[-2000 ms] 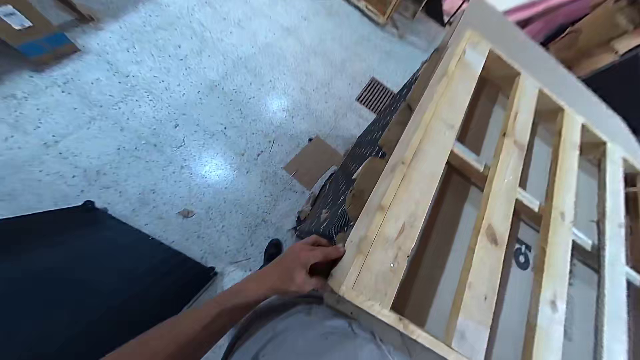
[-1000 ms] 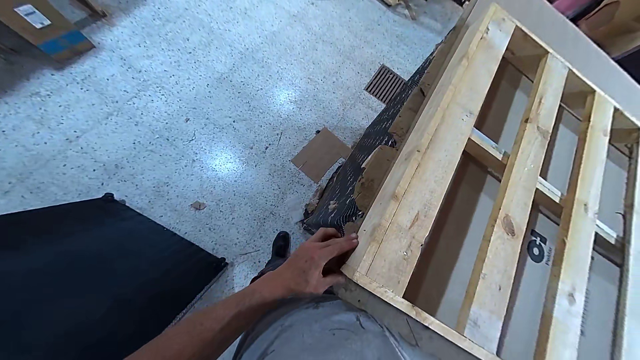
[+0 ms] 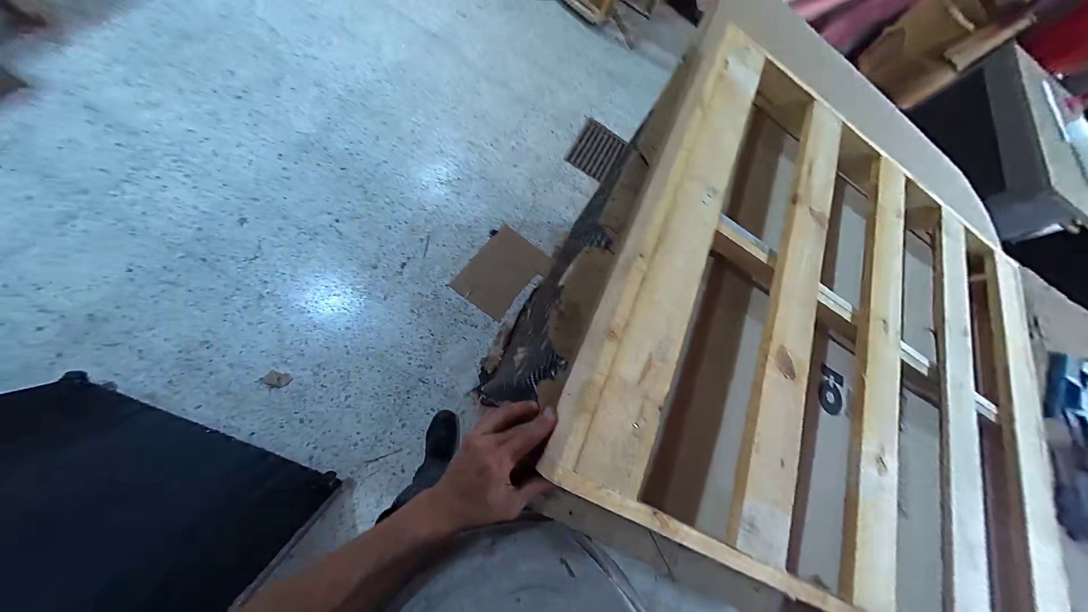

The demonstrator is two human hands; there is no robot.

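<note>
A slatted wooden frame (image 3: 654, 340) of pale boards lies tilted across the right half of the view, with cardboard (image 3: 837, 442) visible between its slats. My left hand (image 3: 489, 463) grips the frame's near left corner, its fingers against the outer side and its thumb low by the corner. Beneath the frame's left side is a dark patterned support with torn cardboard (image 3: 586, 285) on it. My right hand is not in view.
A black fabric-covered panel (image 3: 153, 501) lies at lower left. On the speckled floor are a cardboard piece (image 3: 500, 272), a small scrap (image 3: 276, 379) and a metal drain grate (image 3: 597, 150). My shoe (image 3: 442, 435) shows beside my hand. A dark box-shaped piece (image 3: 1011, 136) stands at upper right.
My left hand stays at the frame's near left corner throughout. The view has shifted slightly, bringing more of the frame's right side into sight.
</note>
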